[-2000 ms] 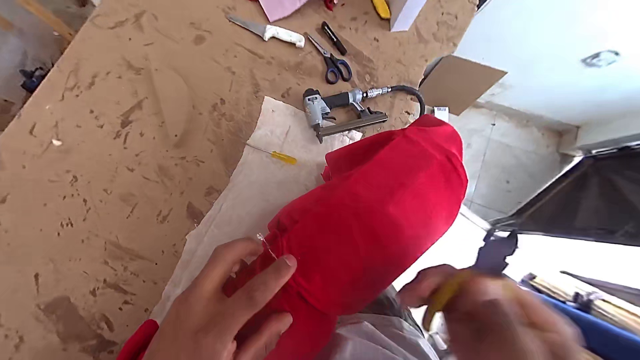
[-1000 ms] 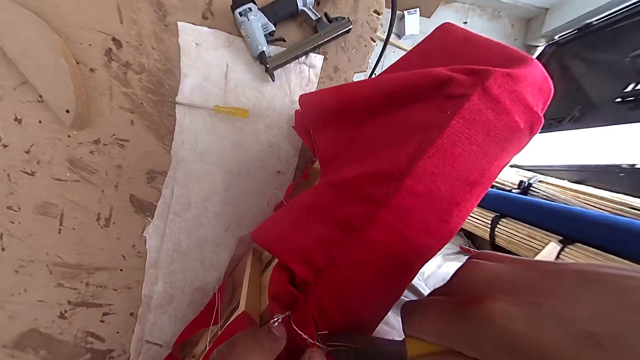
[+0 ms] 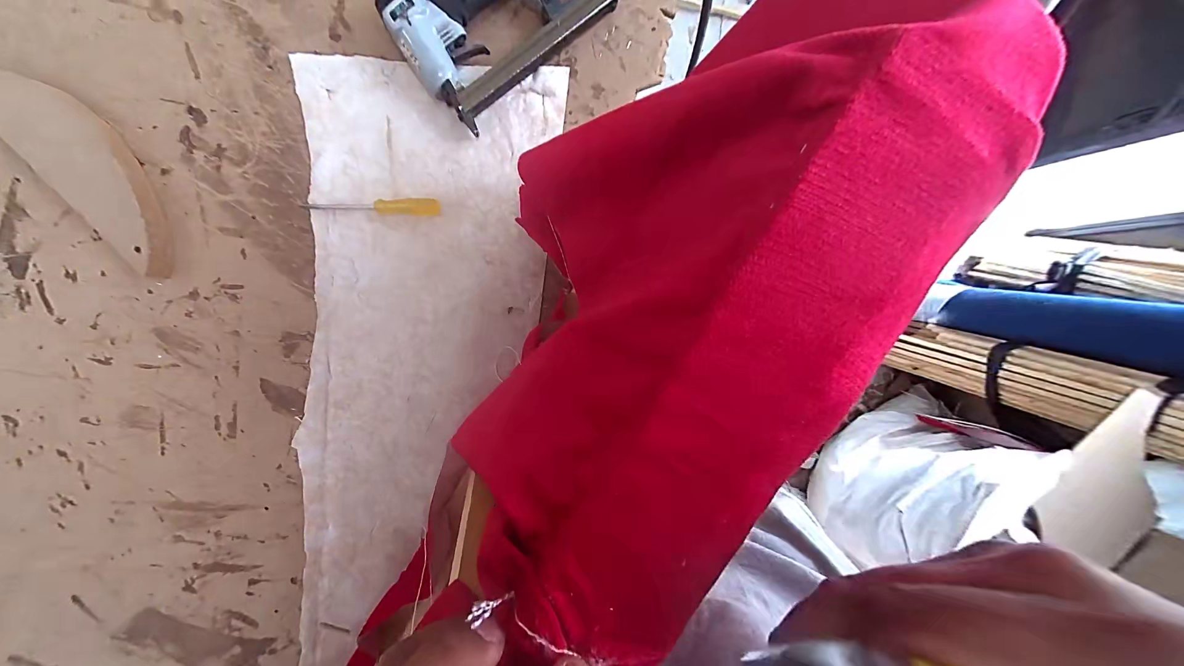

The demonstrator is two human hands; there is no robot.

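A padded frame piece covered in red fabric (image 3: 740,305) slants from the lower middle to the upper right, with a wooden strip (image 3: 470,527) showing at its lower left edge. At the bottom, my left hand (image 3: 453,643) pinches the fabric edge beside a tuft of white thread (image 3: 486,610); its fingers are partly cut off by the frame. My right hand (image 3: 999,610), at the lower right, is closed around a tool of which only a blurred grey metal part and a bit of yellow show. It is apart from the fabric.
White batting (image 3: 398,370) lies on the stained worktable (image 3: 185,370), bearing a yellow-handled screwdriver (image 3: 407,207). A pneumatic stapler (image 3: 430,46) rests at its top. A curved board piece (image 3: 120,185) is at the left. Bundled canes (image 3: 1027,370), a blue roll (image 3: 1073,324) and white plastic (image 3: 906,472) are at the right.
The view has moved closer to the red piece. My left hand has gone from lying on the fabric to pinching its lower edge. My right hand has moved slightly away from that edge since one second ago.
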